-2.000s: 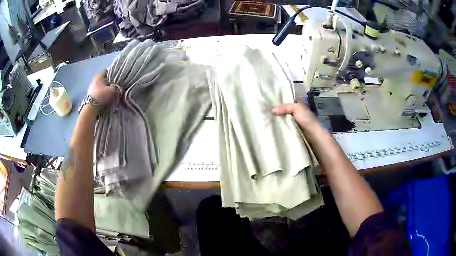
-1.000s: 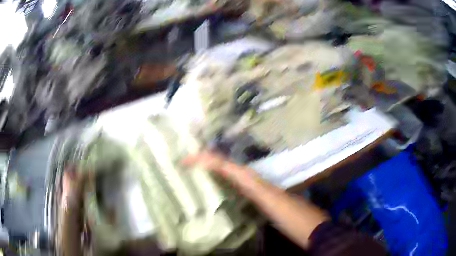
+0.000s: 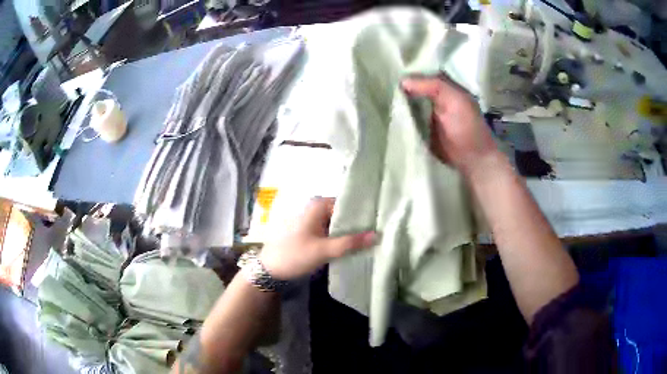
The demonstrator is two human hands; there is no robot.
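Observation:
Light green cut pieces hang folded over the front edge of the white table, partly lifted. My right hand grips a fold of them near the top. My left hand is at their left edge, thumb across the front; its other fingers are partly hidden. A bundle of grey cut pieces, tied near the middle with a thin strip, lies to the left across the grey board and white table, untouched.
The cream sewing machine stands at right. A small white bottle with a cord is on the grey board. Tied green bundles are heaped below at left. A blue crate is at lower right.
My left hand has let go of the grey bundle, which now lies on the board and table, and has moved to the green pieces. My right hand has lifted part of the green cloth.

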